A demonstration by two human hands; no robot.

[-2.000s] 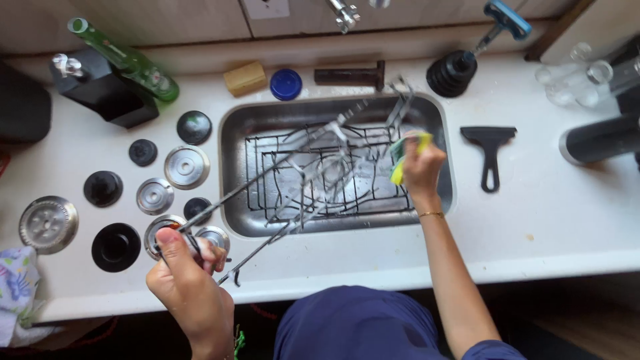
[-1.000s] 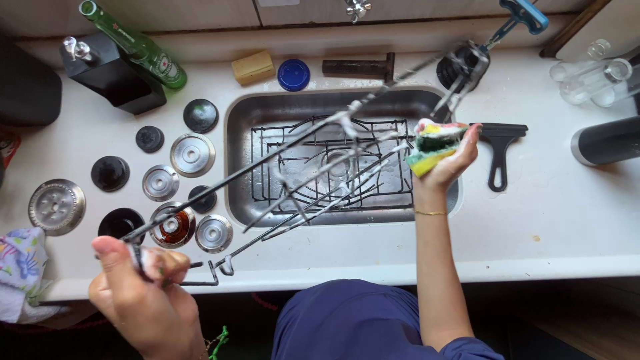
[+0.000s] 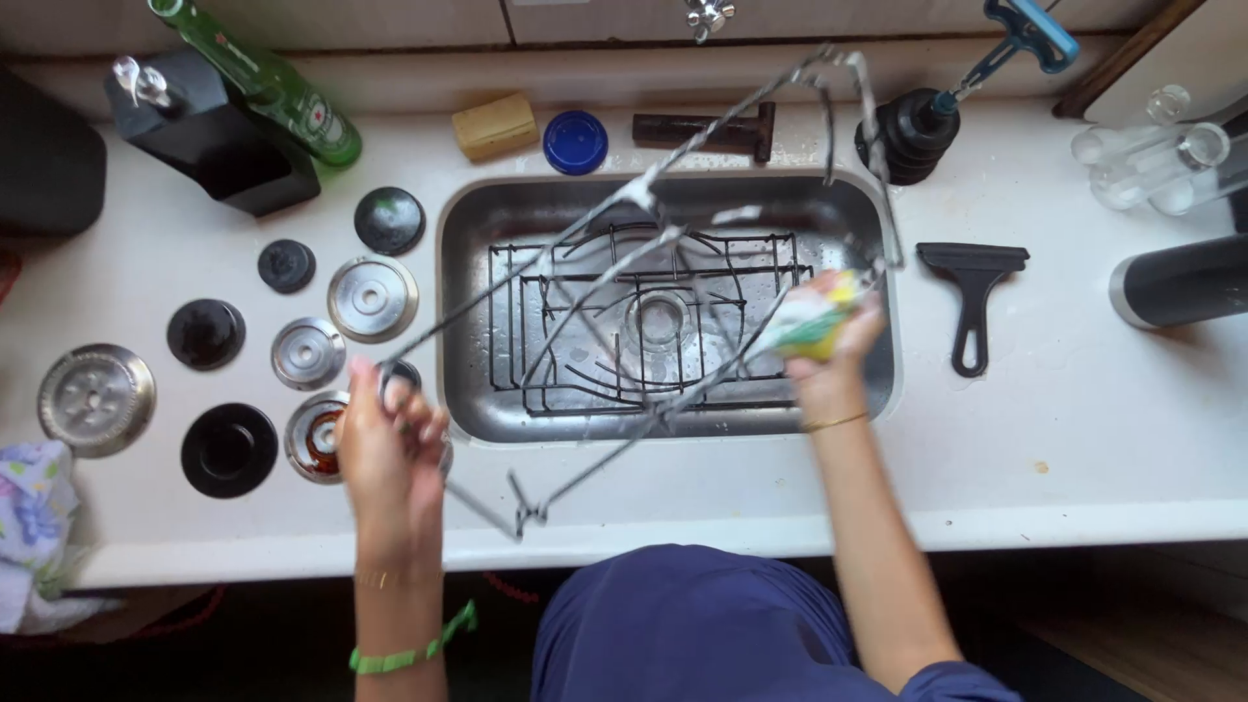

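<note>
My left hand [image 3: 390,444] grips the near-left end of a wire stove grate [image 3: 604,463], which is held tilted above the sink. Soap suds cling to parts of its bars. In my right hand [image 3: 846,356] is a soapy yellow and green sponge [image 3: 809,327], pressed against the right side of the grate. Motion blurs the hand and the sponge. Under the raised grate, more black wire grates [image 3: 507,322] lie in the steel sink basin [image 3: 468,414].
Burner caps [image 3: 229,450] and metal burner rings [image 3: 372,298] cover the left counter, near a green bottle [image 3: 302,107] and a black dispenser [image 3: 210,136]. A yellow soap bar [image 3: 495,127], blue lid [image 3: 575,142] and plunger [image 3: 907,136] stand behind the sink. A squeegee [image 3: 973,292] lies right.
My left hand has moved right since one second ago, and the grate has turned in its grip. The sponge in my right hand now meets the grate's side.
</note>
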